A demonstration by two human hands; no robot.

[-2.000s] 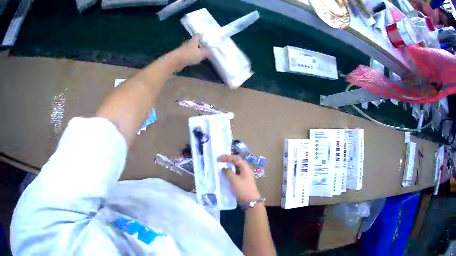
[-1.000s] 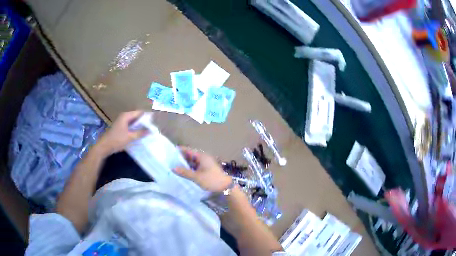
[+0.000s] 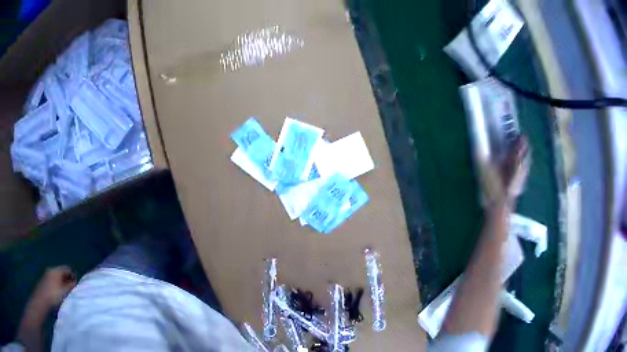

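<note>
My right hand (image 3: 505,168) is blurred over the green belt, its fingers around the near end of a long white box (image 3: 489,113) with small dark print. My left hand (image 3: 53,285) is small at the lower left, beside my body; whether it holds anything is unclear. Light-blue and white leaflets (image 3: 295,161) lie in a loose, overlapping pile on the brown cardboard bench. Clear-sleeved slim parts (image 3: 376,289) and black coiled cables (image 3: 302,302) lie at the bench's near end, cut off by the bottom edge.
An open carton at the left holds a heap of translucent trays (image 3: 89,124). The green belt (image 3: 412,89) carries another white box (image 3: 488,38) and white pieces partly behind my right forearm. A black cable (image 3: 550,101) crosses the upper right. Shiny tape (image 3: 261,48) is on the bench.
The view has turned left. My hands have separated from the white item both held; my right hand has moved out to a box on the belt, my left to the lower left.
</note>
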